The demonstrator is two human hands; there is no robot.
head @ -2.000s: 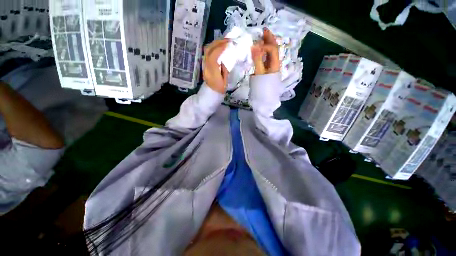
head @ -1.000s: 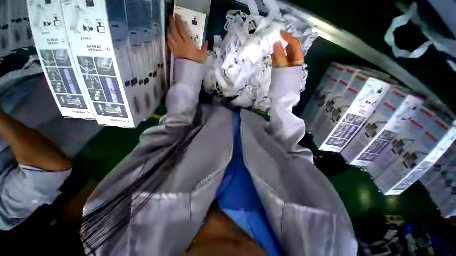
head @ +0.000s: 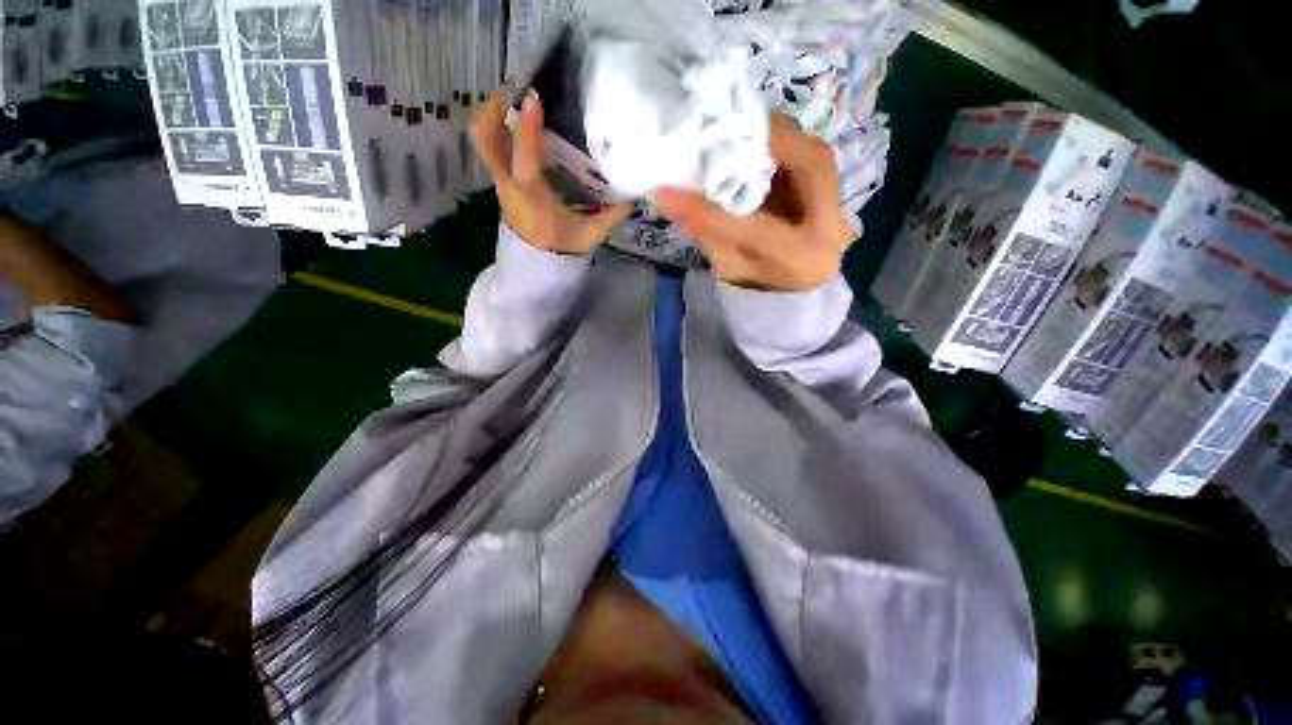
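My left hand (head: 546, 184) grips a retail box (head: 556, 88) at its near end. The box is tilted, with a dark side showing, and is partly hidden by blurred white material. My right hand (head: 772, 220) is close beside it, its fingers on curled white sticker strip (head: 737, 149). Whether a single sticker is between the fingertips cannot be told. A large tangled heap of white strip (head: 843, 92) lies behind and to the right of my right hand.
Retail boxes (head: 298, 121) stand in a packed row at the left. More boxes (head: 1041, 248) stand in a slanting row at the right. A metal edge (head: 992, 57) runs behind them. A neighbouring person's arm (head: 57, 276) is at the far left. The green floor has yellow lines.
My left hand has moved from the box beside the left row to the centre, now with a box in it. My right hand has come lower and nearer to it, with white strip.
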